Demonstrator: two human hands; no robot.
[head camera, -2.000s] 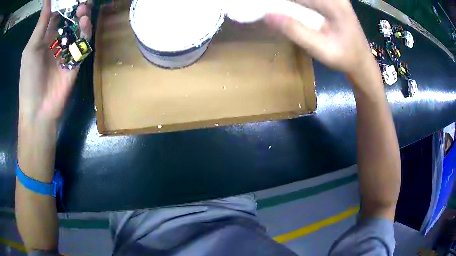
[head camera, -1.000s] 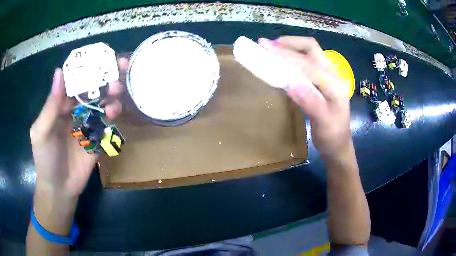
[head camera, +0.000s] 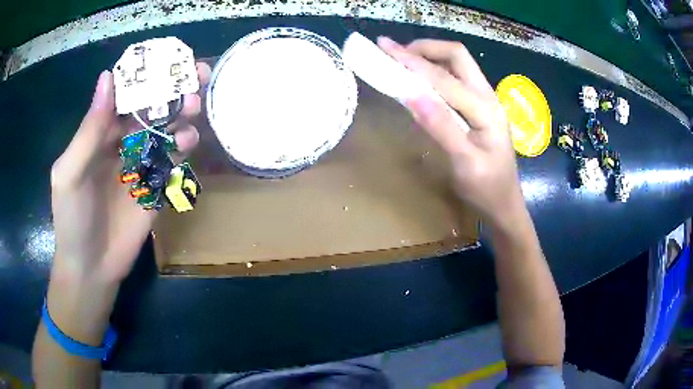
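Note:
My left hand (head camera: 102, 175) holds a white plastic housing (head camera: 156, 76) upright at the left, with small metal contacts showing in its face. A circuit board assembly (head camera: 156, 171) with a yellow block and orange parts hangs below it on thin wires, in front of my palm. My right hand (head camera: 463, 129) grips a long white applicator (head camera: 384, 72), its tip near the right rim of the tub. The round tub of white paste (head camera: 281, 102) stands between my hands in a cardboard tray (head camera: 319, 262). The tip does not visibly touch the paste.
A yellow disc (head camera: 524, 115) lies right of the tray, partly behind my right hand. Several other assemblies (head camera: 593, 173) lie farther right on the dark worktop (head camera: 304, 319). A worn pale rail (head camera: 182, 23) runs along the back, with a green surface beyond. Small white specks dot the tray.
The view has tilted so the whole tub, the rail and the yellow disc show. The housing now faces the camera more fully, and the applicator is held lower and steeper beside the tub.

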